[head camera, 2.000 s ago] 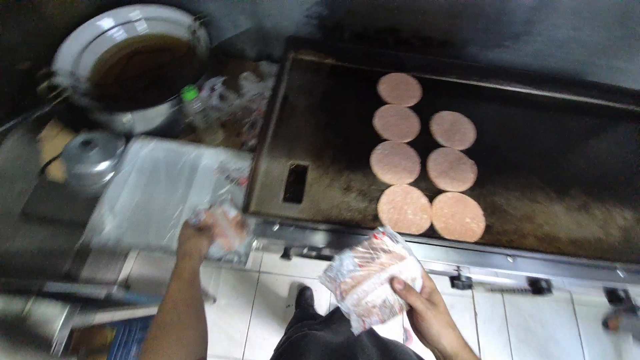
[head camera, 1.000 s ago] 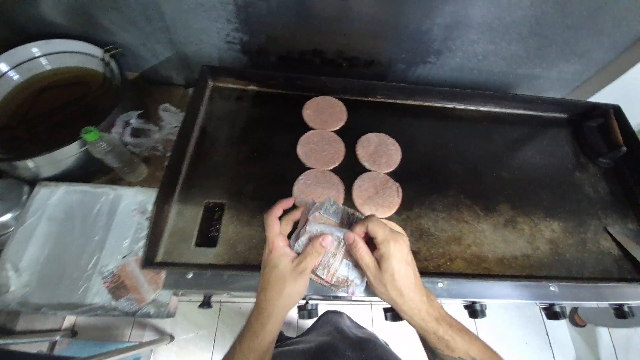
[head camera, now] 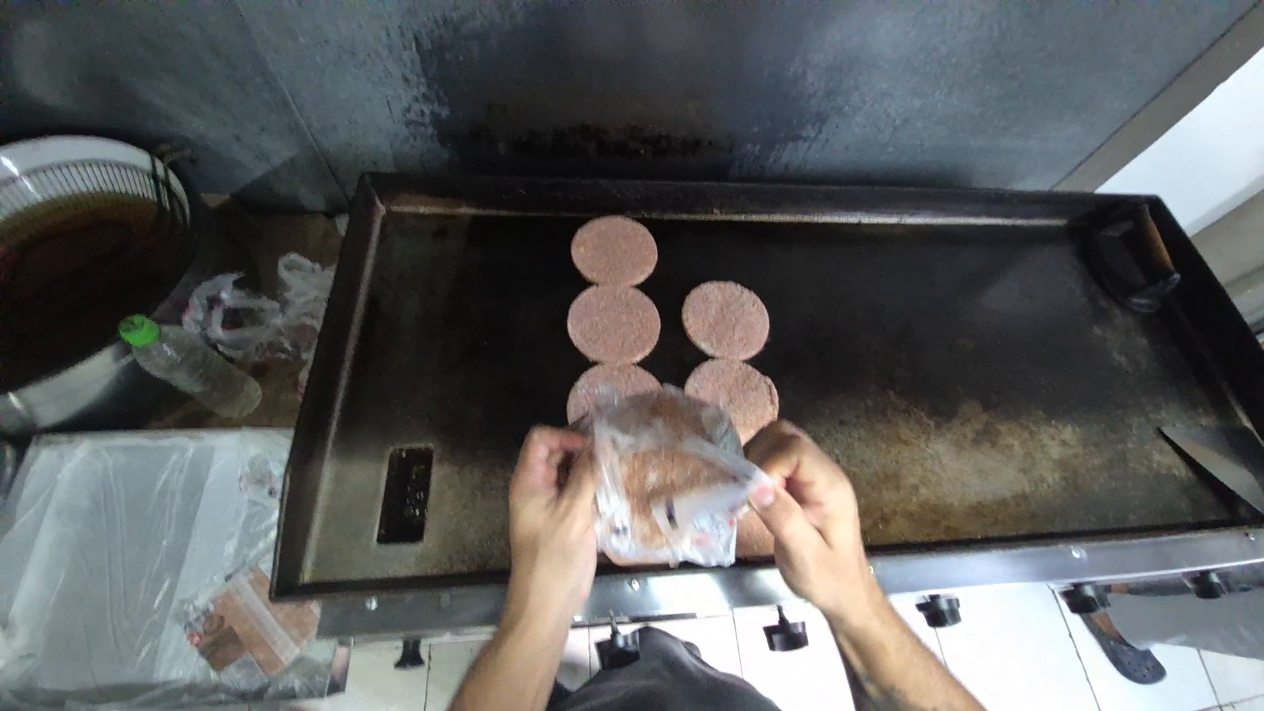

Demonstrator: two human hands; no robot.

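Observation:
Both hands hold a clear plastic bag (head camera: 671,474) over the front of a flat-top griddle (head camera: 938,395). My left hand (head camera: 553,504) grips the bag's left side; my right hand (head camera: 805,513) pinches its right edge between thumb and fingers. Something pinkish-brown, like a burger patty, shows through the plastic. Beyond the bag, round raw patties lie flat in two columns: the left column's far patty (head camera: 614,252) touches the one below it (head camera: 613,324), and the right column starts with another patty (head camera: 726,320). The bag and hands partly hide the nearer patties.
Left of the griddle stand a large metal pot (head camera: 74,385) of dark liquid, a green-capped bottle (head camera: 197,370), crumpled plastic bags (head camera: 237,316) and a plastic-covered tray (head camera: 109,553) with a packaged patty (head camera: 255,622). A handled press (head camera: 1136,262) and a metal blade (head camera: 1220,459) rest at the griddle's right.
My left hand has left the packet by the tray and joined my right hand at the bag over the griddle. The bag, bunched a second ago, is now spread wider. The view has shifted.

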